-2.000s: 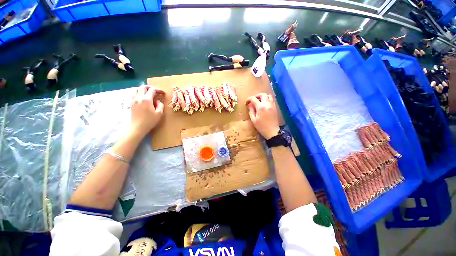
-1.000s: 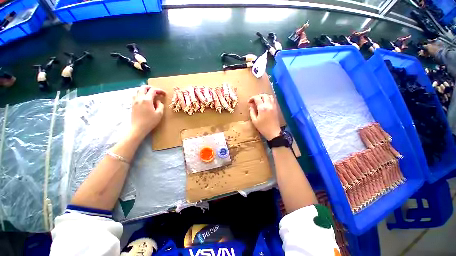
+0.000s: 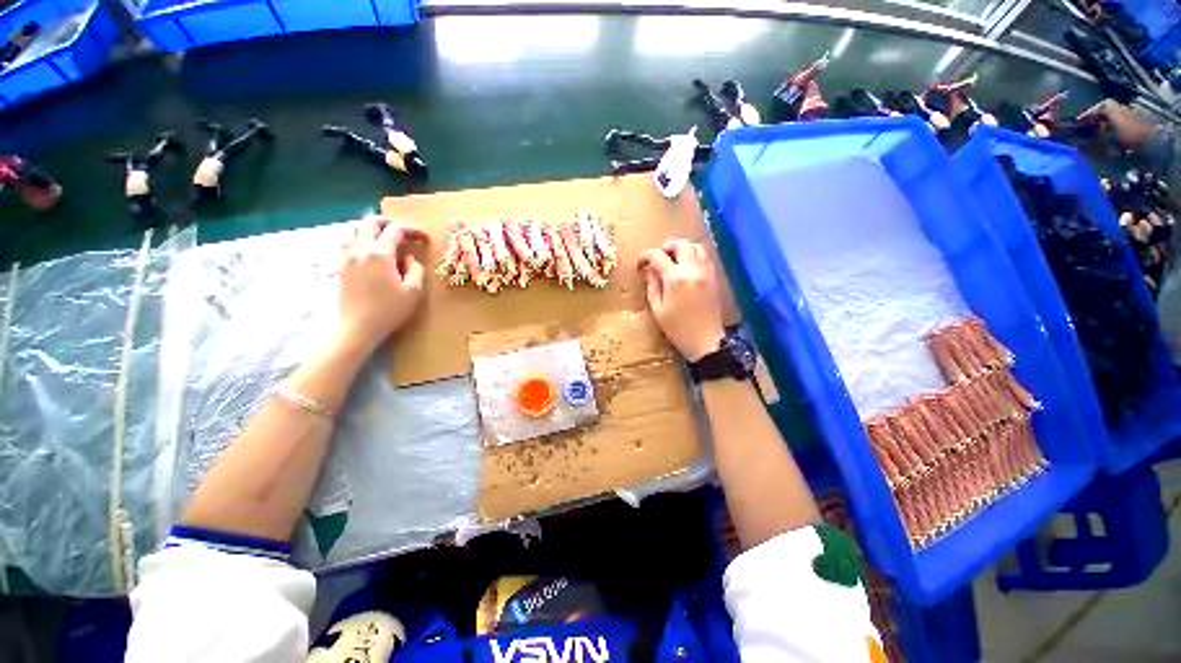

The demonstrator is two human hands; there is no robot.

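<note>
A row of pink-red striped limb parts with cream-gold ends (image 3: 528, 254) lies on the large cardboard sheet (image 3: 440, 339). My left hand (image 3: 378, 279) rests at the sheet's left edge, fingers curled, with no part seen in it. My right hand (image 3: 683, 295) rests near the sheet's right edge, fingers curled, also with no part seen; the fingertips of both are partly hidden. Below the row, an orange cap (image 3: 535, 396) and a smaller blue cap (image 3: 578, 391) sit on a grey-white pad (image 3: 497, 412) on the smaller speckled cardboard (image 3: 635, 453). A white pointed bottle (image 3: 675, 165) lies at the sheet's upper right corner.
A blue bin (image 3: 809, 376) at right holds rows of striped limb parts. A neighbouring blue bin (image 3: 1081, 292) holds black parts. Black-and-cream figure parts (image 3: 389, 146) lie along the green belt (image 3: 518, 117). Wrinkled plastic sheeting (image 3: 78, 389) covers the left. Another person's hand (image 3: 1124, 126) shows far right.
The figure parts on the belt have moved to the right. A reddish part has come further into view at the left. Another person's hand has appeared far right. My hands have barely moved.
</note>
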